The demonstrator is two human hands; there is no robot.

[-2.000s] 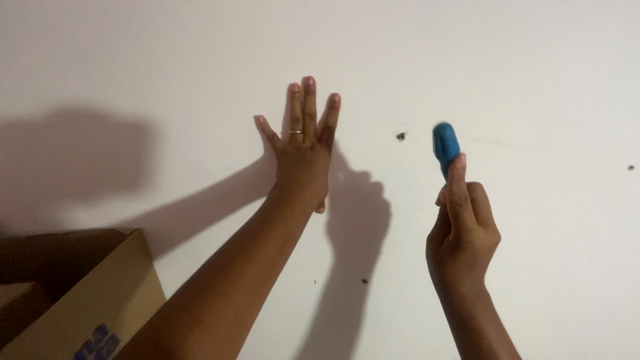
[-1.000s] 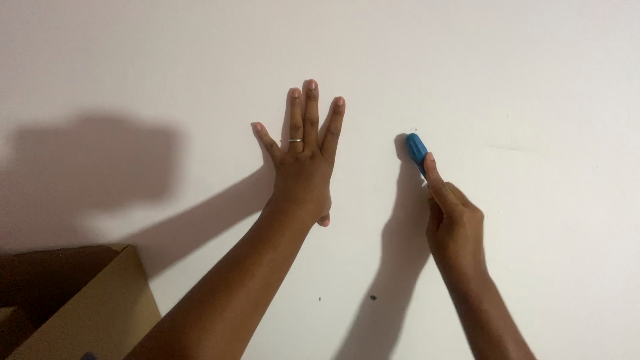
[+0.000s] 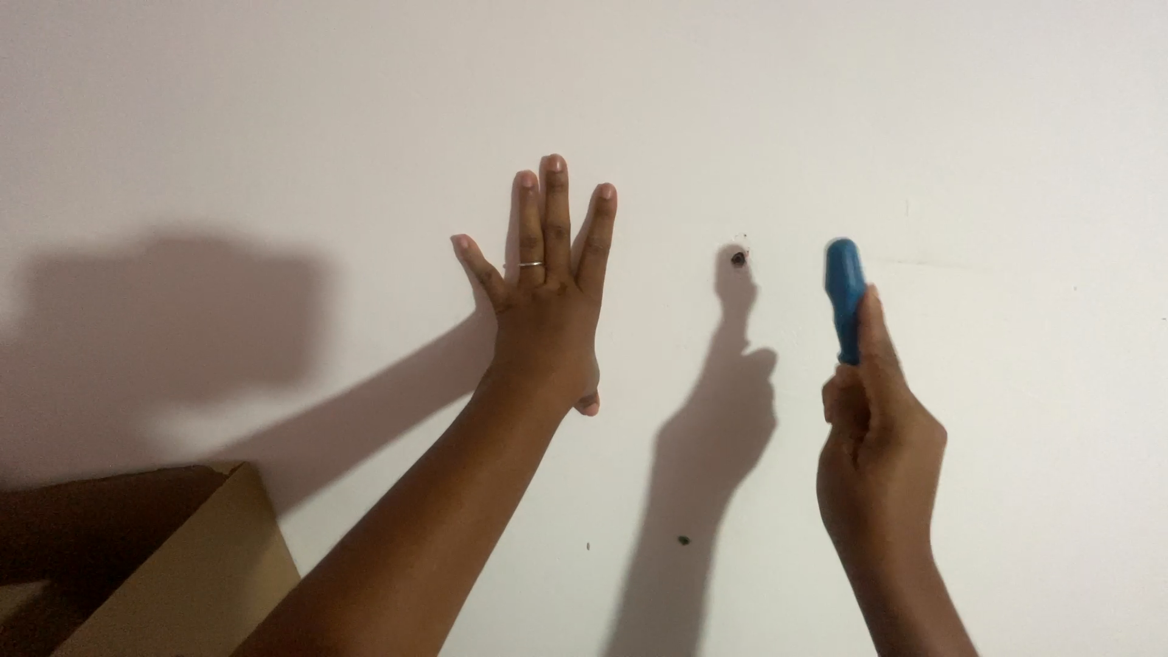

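Observation:
My left hand lies with its palm against a white wall, fingers spread, a thin ring on one finger. To the right, my right hand is closed around the lower end of a blue tool handle, its index finger stretched along the side. The rounded end of the handle points up, and its shadow falls to the left, apart from it. Whatever part lies inside my fist is hidden. Between the hands, a small dark hole marks the wall, with tiny specks above it.
An opened cardboard box stands at the lower left, beside my left forearm. Lower on the wall is a small dark spot. A faint line runs across the wall right of the blue handle. Broad shadows fall at the left.
A second ago the blue handle's end was over the place of the dark hole; now my right hand holds it to the right and the hole shows. My left hand has stayed flat on the wall.

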